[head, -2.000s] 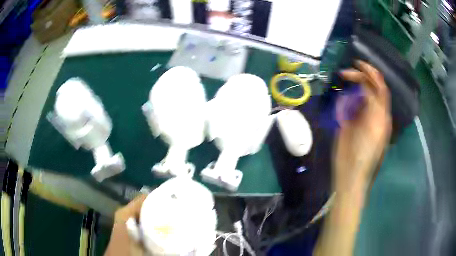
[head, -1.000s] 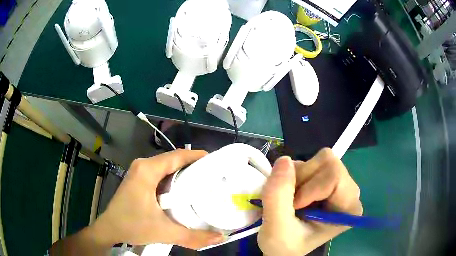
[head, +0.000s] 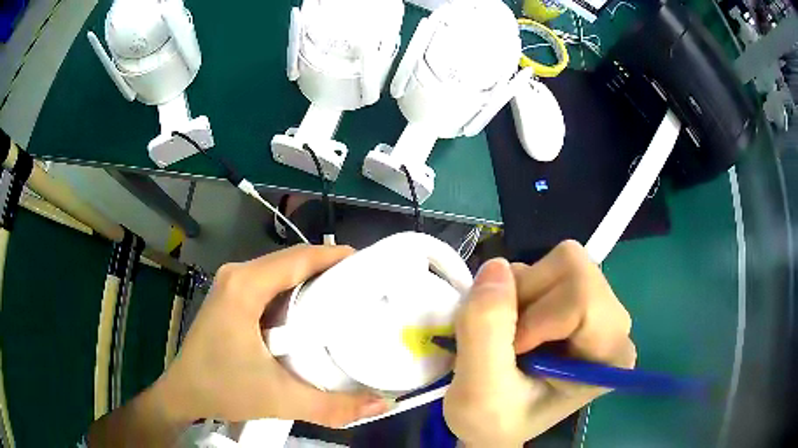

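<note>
My left hand (head: 249, 350) is shut around a white camera (head: 367, 306) and holds it in front of the bench's near edge. A small yellow patch (head: 418, 339) shows on the camera's rounded head. My right hand (head: 534, 341) is shut on a blue pen (head: 604, 374), with the pen's dark tip at the yellow patch. The camera's lens face does not show. A white antenna lies along its lower edge, partly behind my right hand.
White cameras (head: 149, 52) stand in a row on the green bench (head: 241, 105), with black leads over its edge. A mouse (head: 538, 121), yellow tape roll (head: 560, 54) and black label printer (head: 691, 96) with a white strip (head: 637, 188) are right. Pipe frames (head: 107, 341) stand left.
Both hands are now together at the held camera. My right hand came from near the printer and holds the pen. Since one second ago, the view has shifted slightly and the pen stays at the yellow patch.
</note>
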